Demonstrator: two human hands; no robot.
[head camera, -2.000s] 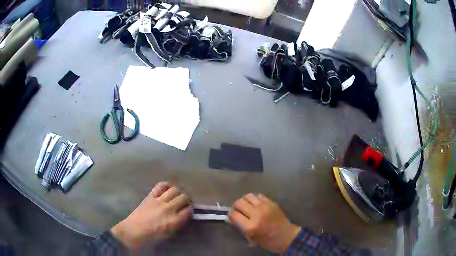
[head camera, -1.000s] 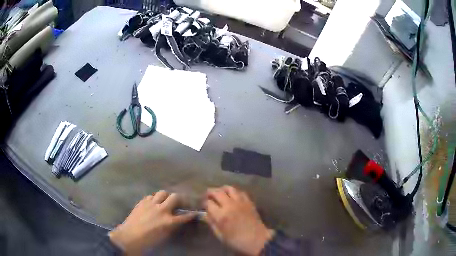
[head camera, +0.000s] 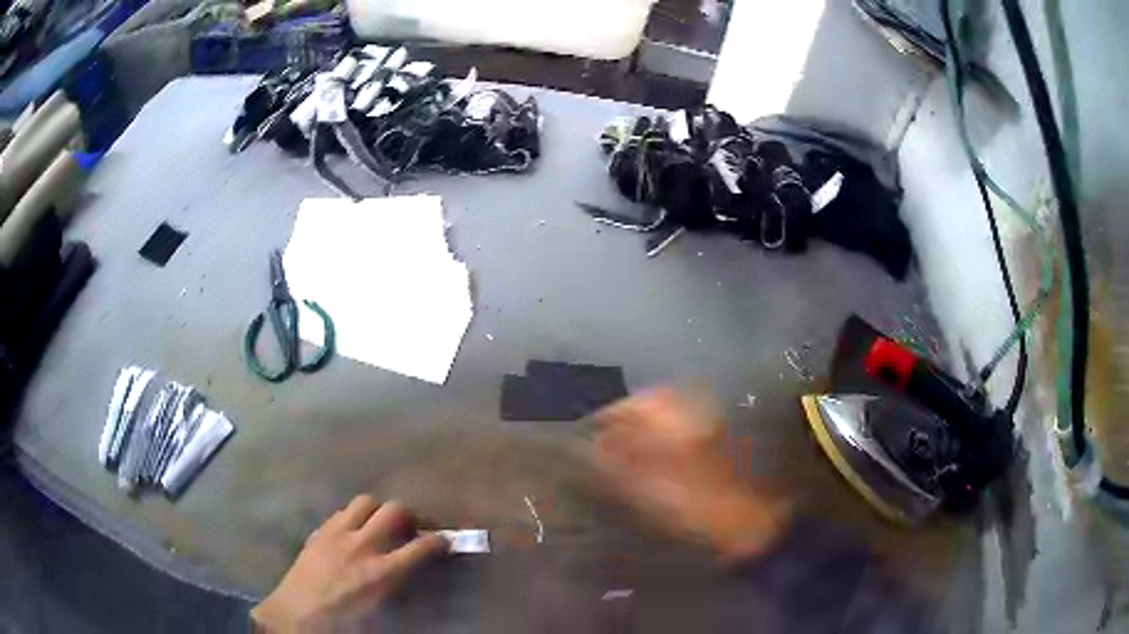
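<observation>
My left hand (head camera: 353, 564) rests on the table at the lower centre-left, its fingers on a narrow pale strip (head camera: 467, 541) whose right end shows past the fingertips; the rest is hidden under the hand. My right hand (head camera: 681, 471) is blurred, off the strip, near the right edge of the dark fabric pieces (head camera: 563, 390). I cannot tell if its fingers touch them or hold anything. The electric iron (head camera: 879, 458) stands at the right, apart from both hands.
Fanned finished strips (head camera: 161, 427) lie at left. Green-handled scissors (head camera: 286, 328) lie beside white sheets (head camera: 384, 285). Dark garment bundles (head camera: 396, 118) and another heap (head camera: 731, 180) lie at the far side. A small dark piece (head camera: 164, 243) is at far left. Cables hang at right.
My right hand has left the strip and moved up and right to the dark pieces. My left hand stays on the strip. The camera view has shifted.
</observation>
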